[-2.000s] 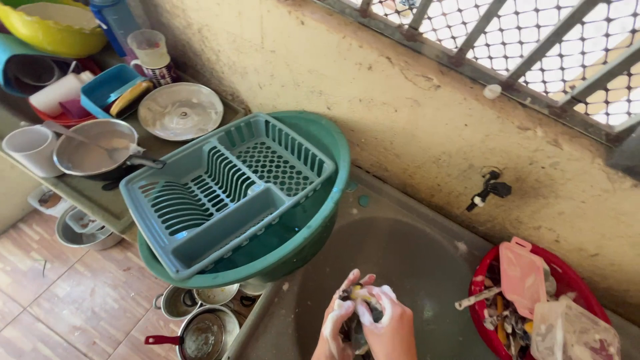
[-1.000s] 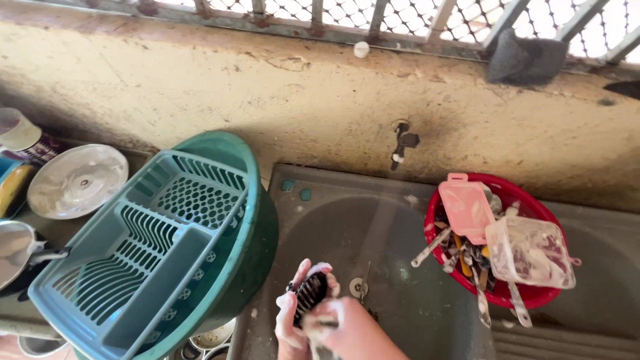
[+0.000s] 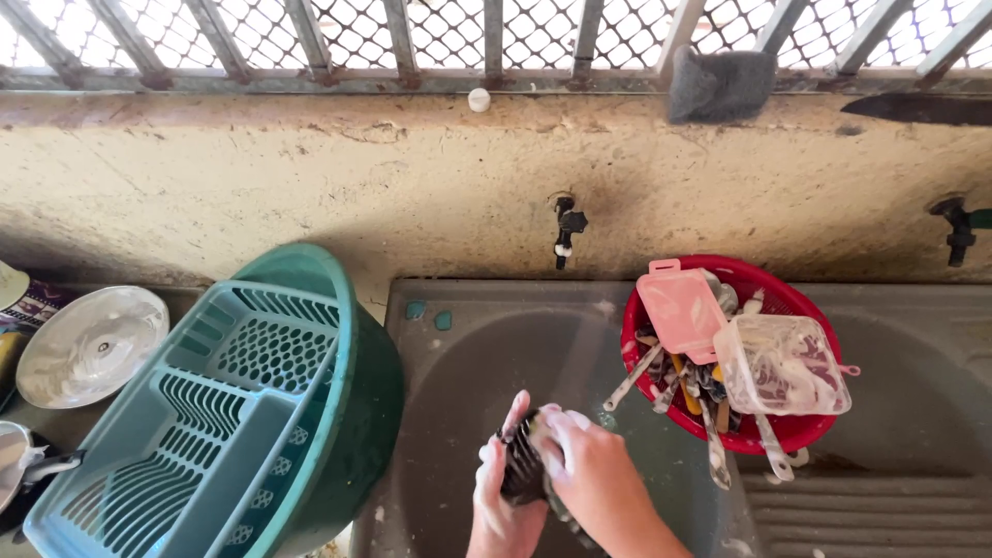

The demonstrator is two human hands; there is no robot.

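Observation:
Over the grey sink (image 3: 457, 403), my left hand (image 3: 500, 496) holds a dark, ridged object (image 3: 523, 469), soapy and partly covered, whose kind I cannot tell. My right hand (image 3: 589, 465) presses against its upper right side, fingers curled and foamy; something dark hangs below that palm, and whether it is a scrubber is hidden. To the right, a red plastic basket (image 3: 744, 271) holds soapy cutlery, a pink plastic lid (image 3: 682, 310) and a clear plastic container (image 3: 779, 364) with suds. A black tap (image 3: 567, 229) is on the wall behind the hands.
A blue dish rack (image 3: 267, 434) rests on a large green basin (image 3: 372, 418) at left. Beyond it are a metal lid (image 3: 93, 346) and a pan (image 3: 12, 465). A grey scouring pad (image 3: 721, 85) and a dark blade (image 3: 922, 108) lie on the ledge. Another tap (image 3: 957, 229) is at right.
The view has swung right, away from the left counter. Both hands stay together over the sink; the dark ridged object, mostly covered two seconds ago, shows more plainly.

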